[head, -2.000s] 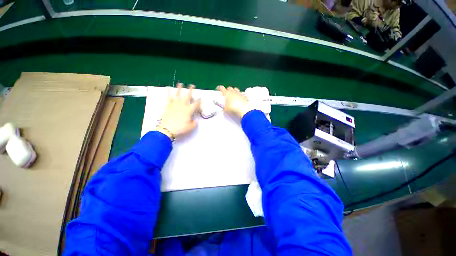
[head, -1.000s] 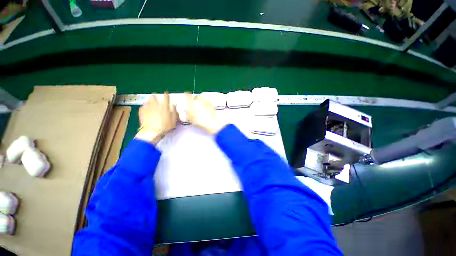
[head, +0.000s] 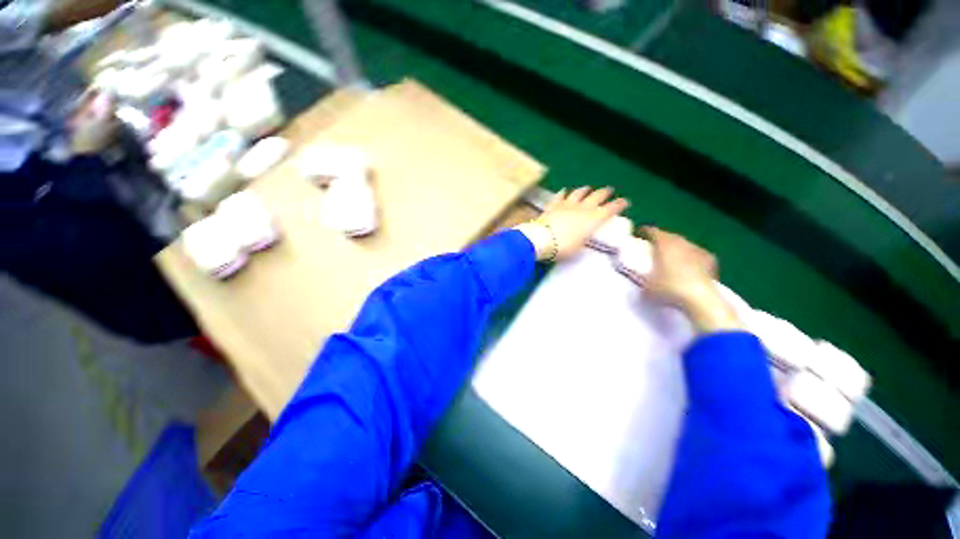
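Observation:
A row of white-and-pink moulded units (head: 782,339) lies along the far edge of the white mat (head: 600,368). My left hand (head: 579,220) is at the row's left end, fingers spread, beside a unit (head: 611,233). My right hand (head: 682,272) is bent over the row, its fingertips at another unit (head: 636,256). It covers part of the row, and I cannot tell whether it grips that unit. More units (head: 819,400) sit at the mat's right corner. The picture is blurred.
Stacked cardboard (head: 421,147) left of the mat bears several loose units (head: 348,202). Beyond it is a crowded white pile (head: 205,95) with another person's hand (head: 93,121) beside it. A dark-clothed person (head: 84,242) is at the left. A blue item (head: 158,490) lies low left.
The view has turned left, bringing the white pile and the other person in and taking the metal-fronted box out. The row now reaches further left along the mat's far edge, with both hands at that end.

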